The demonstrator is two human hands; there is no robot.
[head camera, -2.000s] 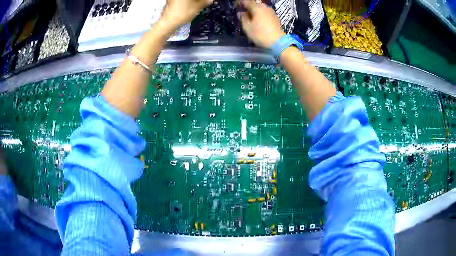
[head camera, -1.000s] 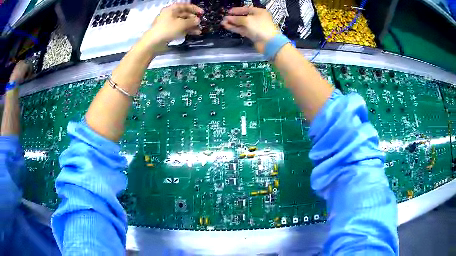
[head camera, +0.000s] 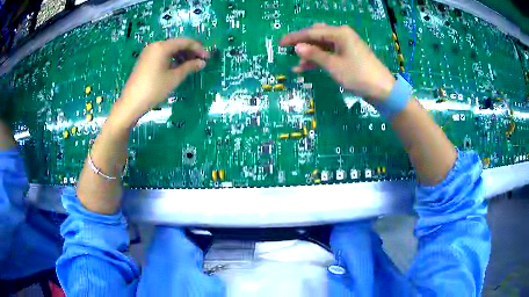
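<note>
The large green printed circuit board (head camera: 238, 165) spans the bench. Small yellow components (head camera: 294, 134) stand on it in the middle and at its front edge. My left hand (head camera: 156, 75) is above the board left of centre, fingers curled and thumb near the index fingertip. A small black component (head camera: 200, 57) seems to be between these fingertips, but it is blurred. My right hand (head camera: 348, 61) is above the board right of centre, thumb and fingers pointing left. Blur hides whether it holds anything. The light blue wrist strap (head camera: 398, 97) is on my right wrist.
The board's white front rail (head camera: 272, 204) runs between the board and my lap. Part of another person's blue sleeve (head camera: 13, 180) is at the left edge. Bins of parts (head camera: 53, 8) show at the upper left. A thin blue cord (head camera: 412, 46) runs up from the strap.
Both hands have come back from the dark parts bin to above the board. The view has tilted down, so the front rail and my lap now show and most bins have left the view.
</note>
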